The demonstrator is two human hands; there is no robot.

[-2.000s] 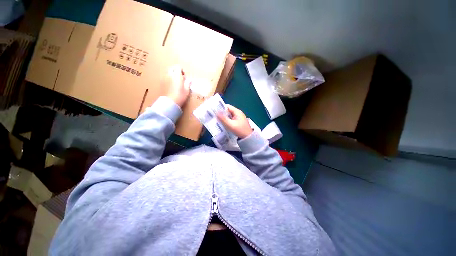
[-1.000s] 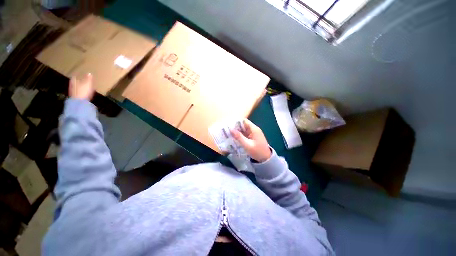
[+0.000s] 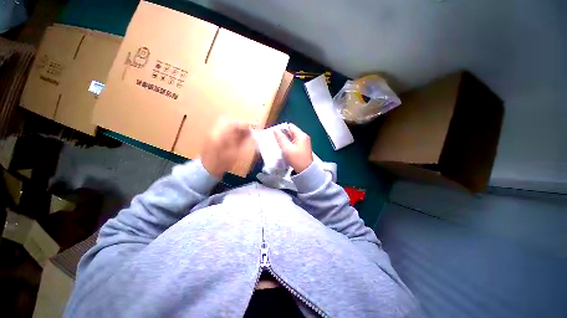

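Observation:
A flat tan carton with black print and slots lies on top of a stack in front of me. My right hand grips a bunched white label strip over the carton's near right corner. My left hand is blurred over the carton's near edge, its fingers at the strip's left side; whether it pinches a label cannot be seen. Another flat carton lies to the left, partly under the printed one, with a small white label on it.
A blank white strip and a clear bag with a yellowish round item lie on the green table. Thin yellow sticks lie by the wall. A brown box stands right. A red object shows beside my right sleeve.
My left hand has moved from the left carton back to the label strip. My right hand still holds the strip. The view has shifted, and the barred window is out of the picture.

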